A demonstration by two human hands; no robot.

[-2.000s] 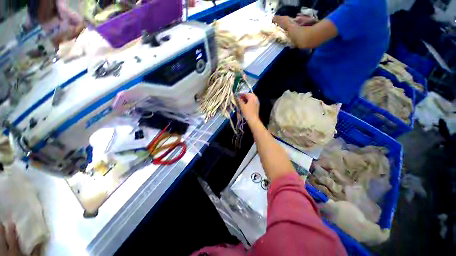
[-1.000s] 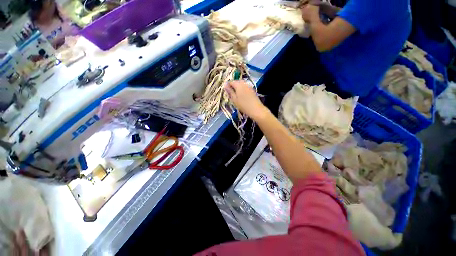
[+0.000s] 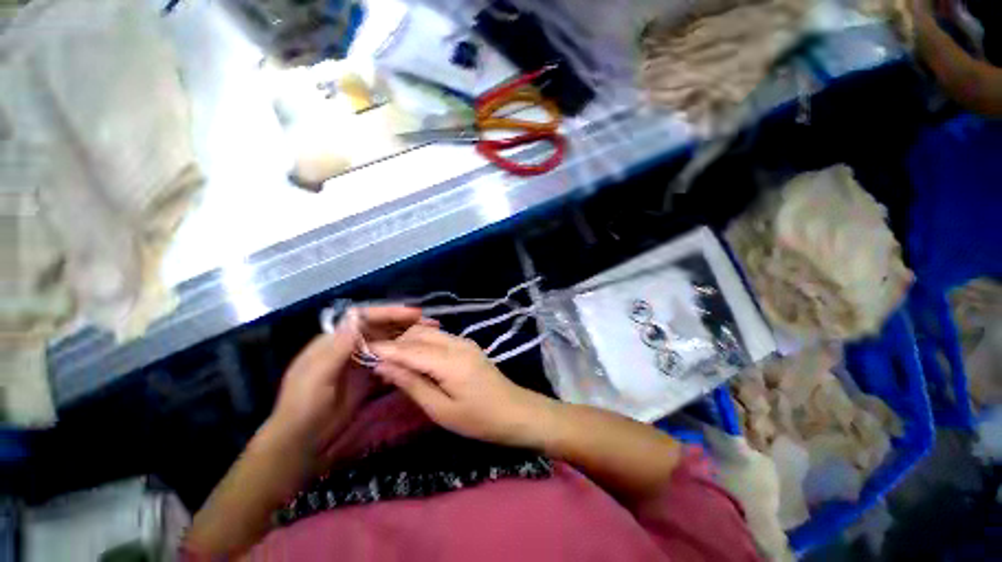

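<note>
Narrow white tape (image 3: 503,318) runs from my fingers to the right in several loose strands, over the plastic-wrapped packet's left edge. My left hand (image 3: 330,379) holds the looped end of the tape above my lap, in front of the table edge. My right hand (image 3: 445,379) is beside it, fingertips on the same tape. The hands are close together and slightly blurred, so the exact finger grip is partly hidden.
Shears (image 3: 516,137) with red and orange handles lie on the machine table (image 3: 363,225). Cream fabric (image 3: 93,165) is at the left. A beige bundle (image 3: 714,55) lies at the upper right. The plastic-wrapped packet (image 3: 648,329), cream cloth (image 3: 824,253) and a blue crate (image 3: 917,384) are at the right.
My right hand has left the beige bundle and come back to my lap. My left hand has left the cream fabric and joined it. White tape is now between them. The view has turned downward.
</note>
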